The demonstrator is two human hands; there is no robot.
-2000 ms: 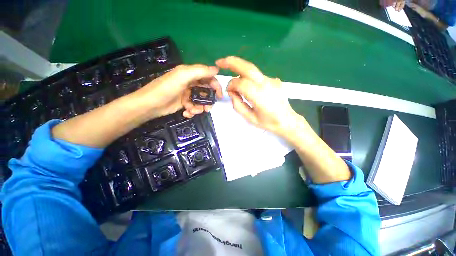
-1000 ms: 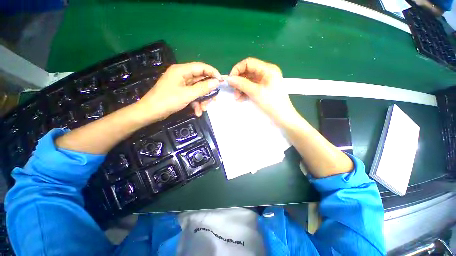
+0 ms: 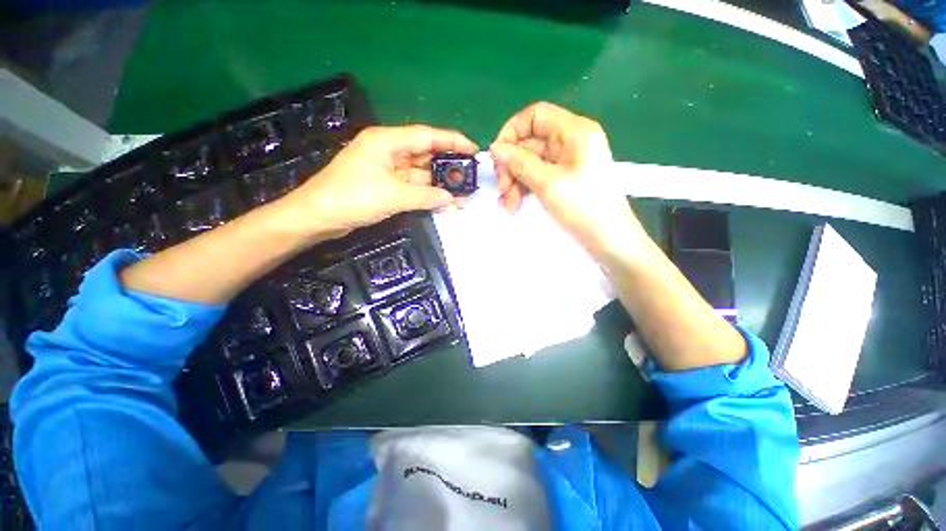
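My left hand (image 3: 379, 182) holds a small black housing (image 3: 454, 175) between thumb and fingers, its round opening facing the camera. My right hand (image 3: 550, 161) is just to the right, with thumb and index finger pinched together near the housing. Something tiny and pale may be at those fingertips; it is too small to make out. White sheets (image 3: 519, 280) lie slightly fanned below the hands. A shiny black blister tray (image 3: 280, 301) with square pockets lies at the left, partly under my left forearm. Several pockets hold dark parts or part-shaped forms; I cannot tell which.
A black flat rectangle, perhaps a phone (image 3: 703, 259), lies right of my right forearm. A thick stack of white sheets (image 3: 827, 316) is farther right. Black ribbed trays (image 3: 928, 280) stand at the right edge. A white strip (image 3: 726, 192) crosses the green bench. Another person's hand shows top right.
My hands were close together at the fingertips with the housing mostly hidden. Now they are slightly apart, and the housing is turned upright with its opening showing.
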